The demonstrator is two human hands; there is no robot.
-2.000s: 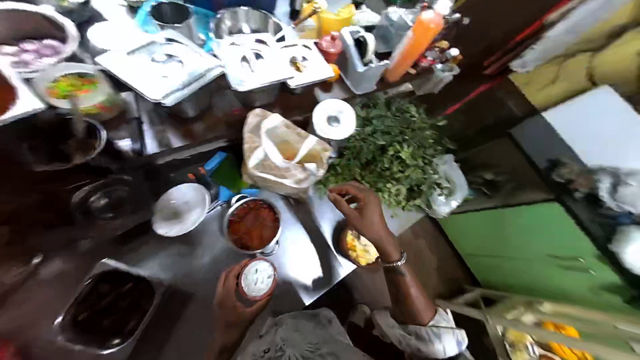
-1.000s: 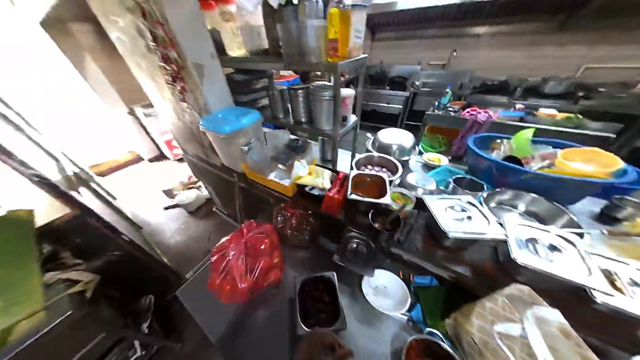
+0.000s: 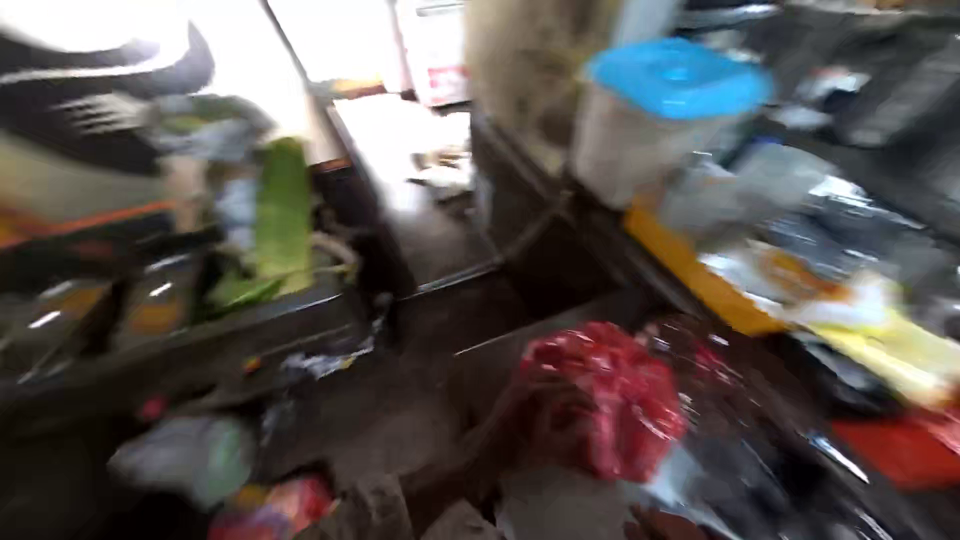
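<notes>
Strong blur covers the head view. A red plastic bag (image 3: 607,397), bulging and shiny, sits on the dark counter at lower centre right. What appears to be my left hand (image 3: 551,409) is a dark brown shape at the bag's left side, with a forearm running down to the bottom edge; its fingers and any hold on the bag cannot be made out. A reddish-brown patch (image 3: 664,525) at the bottom edge may be part of my right hand, but its fingers and contents are hidden. Clear crumpled plastic (image 3: 694,352) lies beside the red bag.
A tub with a blue lid (image 3: 679,79) stands behind a yellow crate (image 3: 697,274) holding packets. A red object (image 3: 896,450) is at far right. On the left, a green leaf piece (image 3: 283,214) stands on a ledge, above a pale plastic bag (image 3: 187,457) lower down.
The view has swung far left from the pots and leafy greens. The cup held in my left hand two seconds ago is no longer visible.
</notes>
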